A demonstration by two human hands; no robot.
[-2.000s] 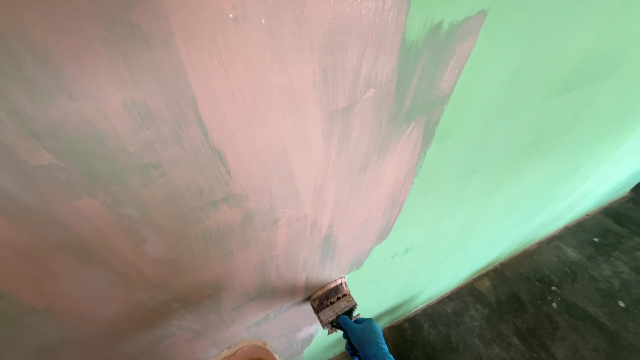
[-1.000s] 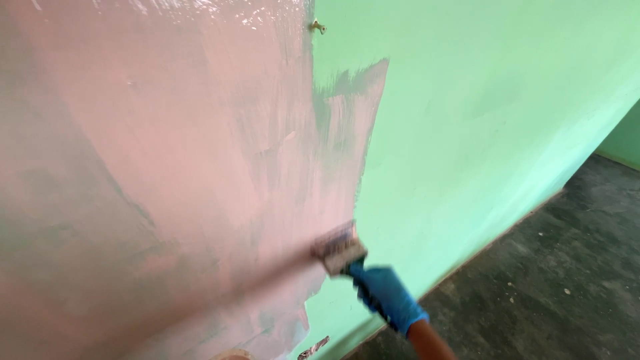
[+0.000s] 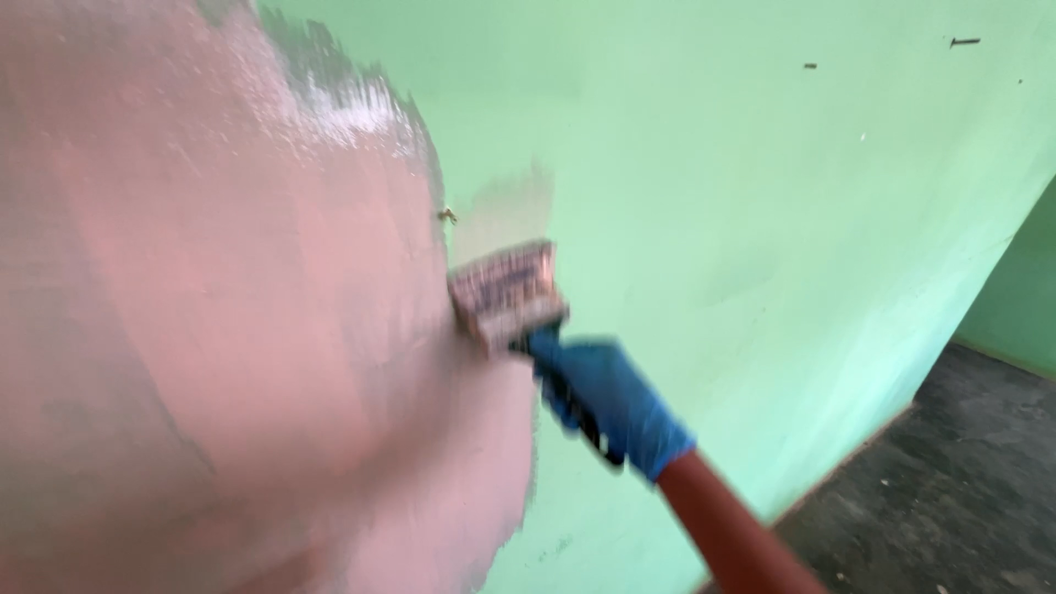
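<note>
My right hand (image 3: pixel 615 400), in a blue glove, grips the dark handle of a wide paintbrush (image 3: pixel 511 297). The bristle end lies against the wall at the boundary between the pink paint (image 3: pixel 239 330) and the green wall (image 3: pixel 709 247). A thin pink streak (image 3: pixel 507 210) runs up the green from the bristles. Just left of that streak, a small hook or nail (image 3: pixel 448 215) sticks out at the pink edge. Brush and hand are somewhat blurred. My left hand is out of view.
A nail (image 3: pixel 965 41) and a small stub (image 3: pixel 810 66) protrude from the wall at upper right. The dark, speckled floor (image 3: pixel 932 487) meets the wall's bottom edge at lower right. Another green wall (image 3: pixel 1019 289) stands at the far right.
My right hand has moved the brush up the wall, close to the small hook. A pink streak now shows on the green beside the hook. The view has shifted up and to the right.
</note>
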